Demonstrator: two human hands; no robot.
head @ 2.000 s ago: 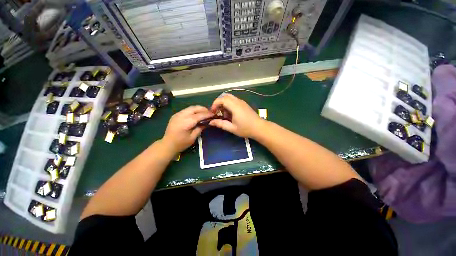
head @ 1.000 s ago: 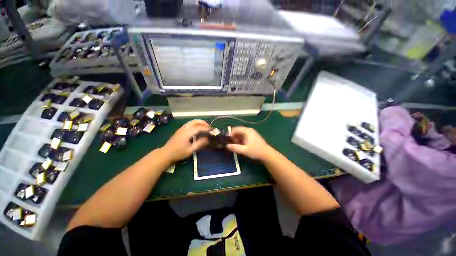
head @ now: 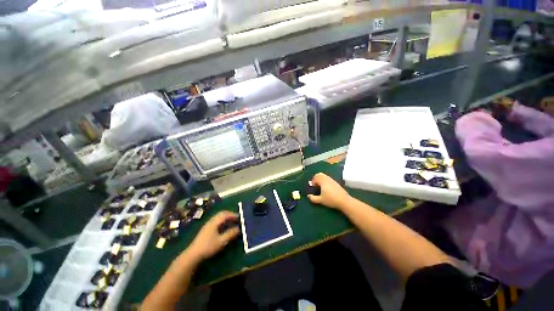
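Observation:
The flat blue-black pad with white edges (head: 267,229) lies on the green bench. A black device unit with a yellowish tab (head: 260,206) rests on its upper part. A small dark block (head: 290,205) lies right of the pad, beside a pale tab (head: 296,195). My left hand (head: 211,235) is at the pad's left edge, fingers curled over something dark; its grip is unclear. My right hand (head: 329,191) is right of the pad, its fingers around a small dark unit (head: 313,189), partly hidden.
A heap of dark units (head: 188,212) lies left of the pad, by a filled white tray (head: 91,261). The grey tester (head: 237,146) stands behind. A white tray (head: 389,140) holds several units at right. A person in pink-purple (head: 504,182) is at far right.
The view has tilted up. My hands were together over the pad around a dark unit; they have parted to either side, and a unit now rests on the pad.

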